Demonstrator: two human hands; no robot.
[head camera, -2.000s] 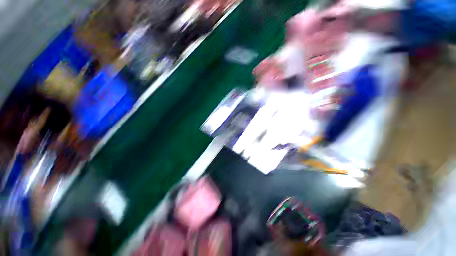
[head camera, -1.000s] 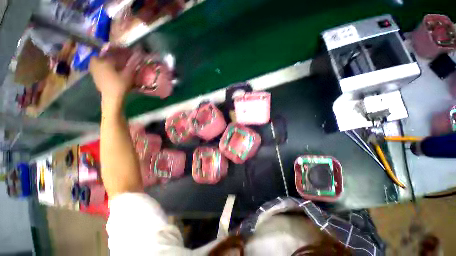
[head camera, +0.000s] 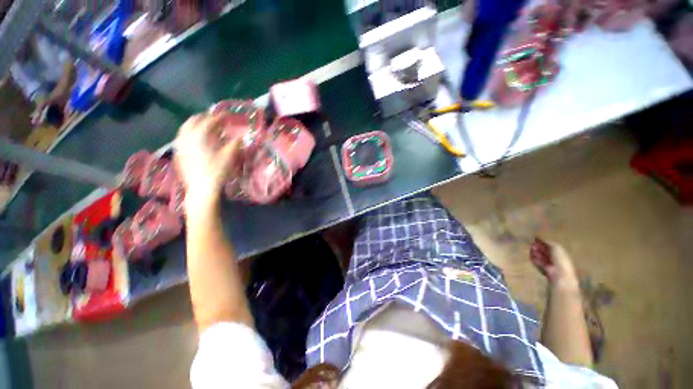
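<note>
My left hand (head camera: 204, 152) is at the group of pink housings on the dark green bench. Its fingers are blurred over a pink housing (head camera: 239, 121); I cannot tell whether it grips it. More pink housings lie close to its right and to its left. One pink housing with a green circuit board ring (head camera: 368, 158) stands apart, near the bench's front edge. My right hand (head camera: 553, 258) hangs low at the right, over the floor, away from the bench. Its fingers look curled; nothing clear shows in it.
A grey-white metal box (head camera: 403, 64), yellow-handled cutters (head camera: 448, 137) and a blue tool (head camera: 490, 38) stand right of centre. Another housing (head camera: 528, 72) is on the white bench section. A red tray (head camera: 102, 292) lies at the left end. The conveyor (head camera: 289, 34) runs behind.
My left hand has moved from over the conveyor to the housings on the bench. The view has shifted, and my right hand and the checked apron now show more fully.
</note>
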